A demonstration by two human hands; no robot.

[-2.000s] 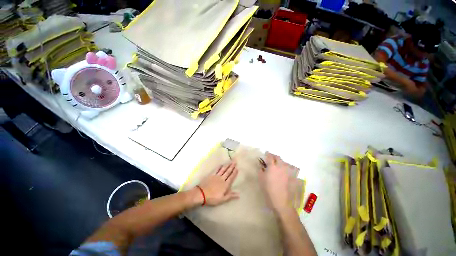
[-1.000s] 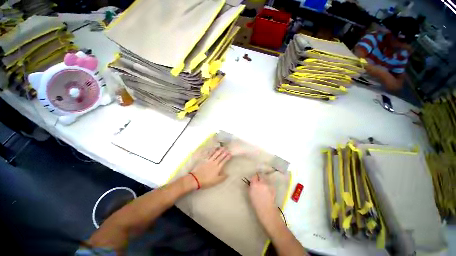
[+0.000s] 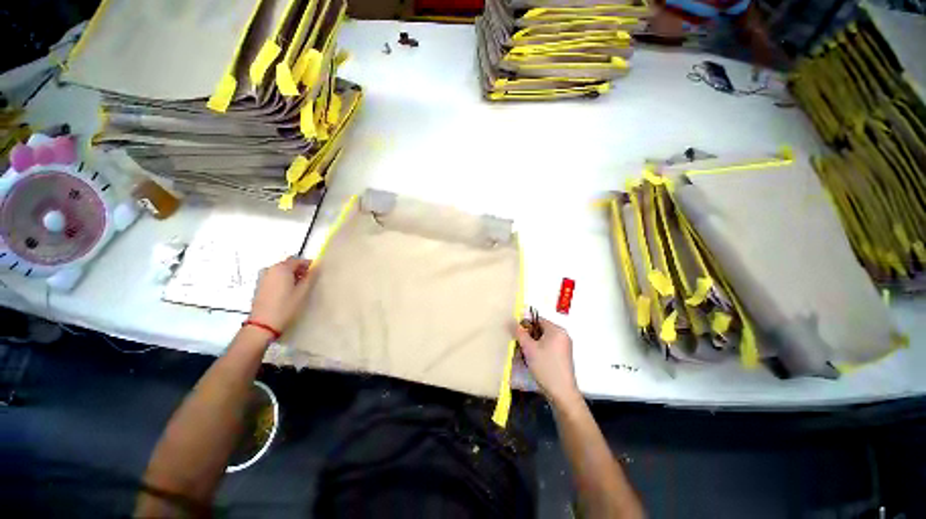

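A beige bag panel [image 3: 416, 294] with yellow side edges lies at the table's front edge, two grey tabs at its far edge. A yellow tape tail [image 3: 502, 408] hangs from its near right corner. My left hand [image 3: 281, 295], with a red string at the wrist, grips the panel's left edge. My right hand [image 3: 545, 350] is at the panel's right edge, fingers closed around small dark thread snips [image 3: 533, 324]; whether it also pinches the cloth is hard to tell.
A tall panel stack [image 3: 203, 142] stands back left, near a cat-shaped fan [image 3: 53, 218]. Folded panels [image 3: 675, 269] lie right, beyond a red label [image 3: 566, 295]. Another stack [image 3: 553, 51] is at the back. A white-rimmed bin [image 3: 272, 426] is below the table. A person [image 3: 701, 12] is partly visible behind.
The panel has turned straighter and come nearer the front edge. My left hand went from flat on the cloth to its left edge; my right hand moved to its right edge. The view has shifted.
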